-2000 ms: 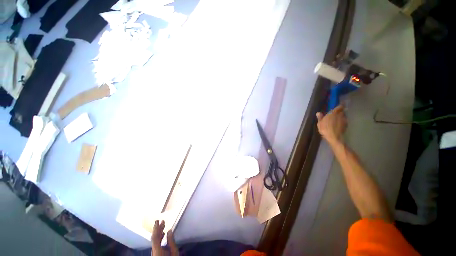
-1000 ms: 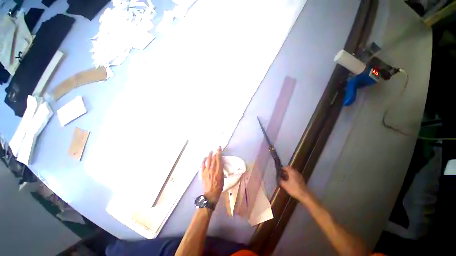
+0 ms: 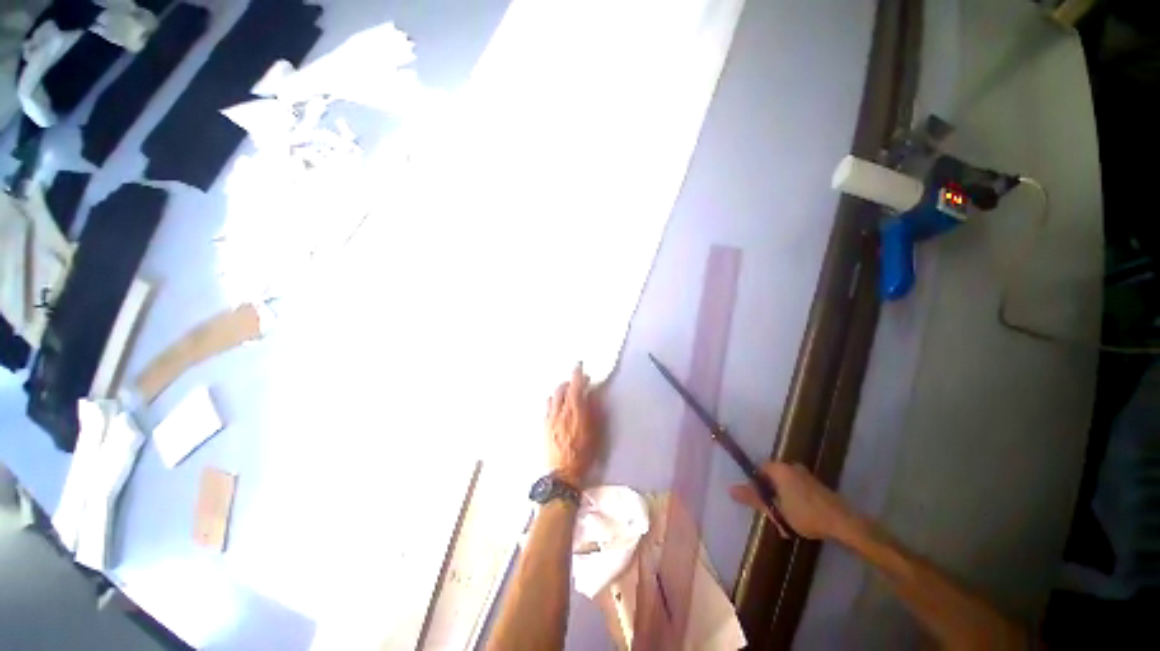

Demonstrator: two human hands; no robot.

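My right hand is closed around the handles of the dark shears. Their long blades point up and left over the purplish-pink ruler, and look closed. My left hand, with a watch on the wrist, lies with fingers stretched on the right edge of the glared-out white fabric lay. Whether it pinches the cloth cannot be told. The large tan card pattern lies on the lay, left of my left forearm, with a narrow bar on it.
Ruler, crumpled white scrap and small tan patterns lie between my arms. Brown rail and blue-handled cutter head are at right. White scraps, curved pattern and dark pieces are at left.
My right hand moved from the blue handle to the shears and has lifted them. My left hand moved off the pattern and up along the lay's edge. The view has shifted.
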